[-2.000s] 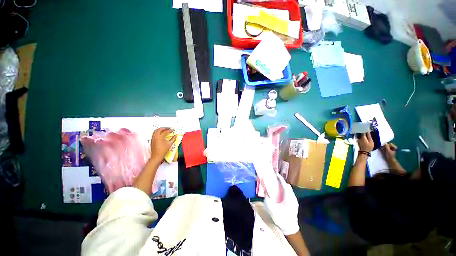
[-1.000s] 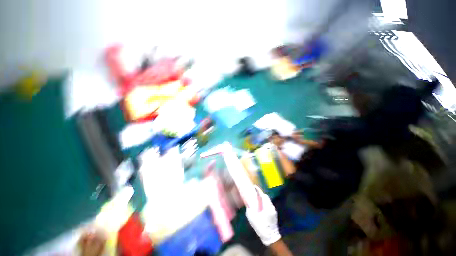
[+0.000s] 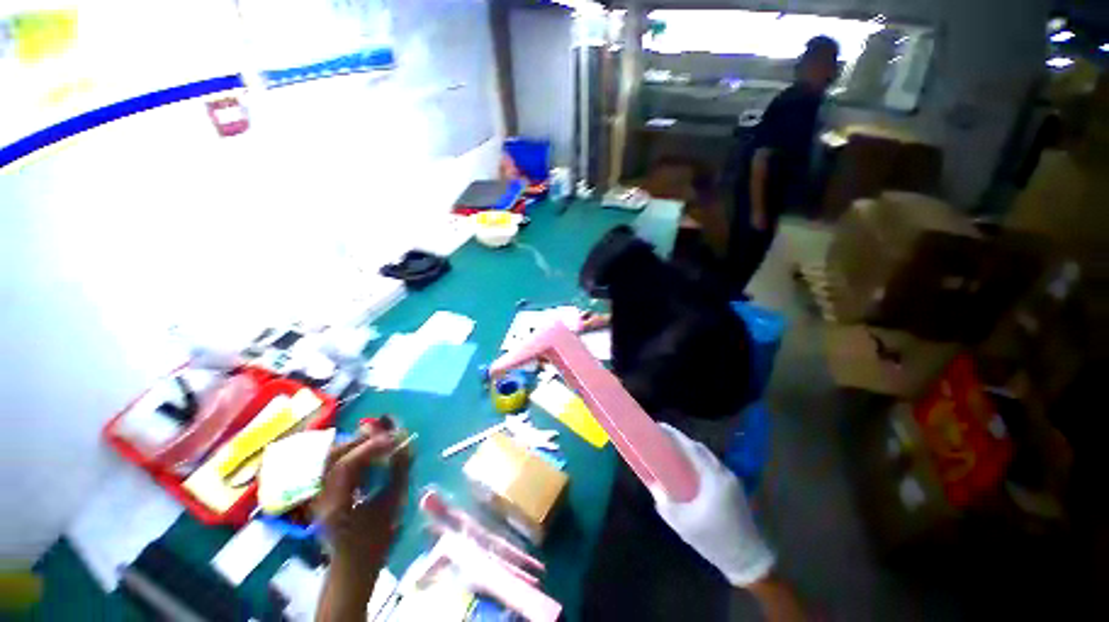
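Observation:
My right hand (image 3: 718, 516), in a white glove, is shut on one end of a pale pink strip (image 3: 620, 419). The strip is held up over the bench's right side, and its far end bends left. My left hand (image 3: 365, 486), bare, is raised near the blue tray with fingers curled. A small thin pale thing shows at its fingertips; I cannot tell if it is held. More pink strips (image 3: 493, 553) lie near the bench's front edge.
A small brown carton (image 3: 517, 480), yellow tape roll (image 3: 510, 391) and yellow card (image 3: 574, 411) lie on the green bench. A red tray (image 3: 158, 462) is at left. A person in black (image 3: 675, 328) is at the bench; another (image 3: 784, 158) stands behind.
The view has swung up and right. My left hand has left the yellow sheets and is raised. My right hand has moved out from the bench front with the strip lifted.

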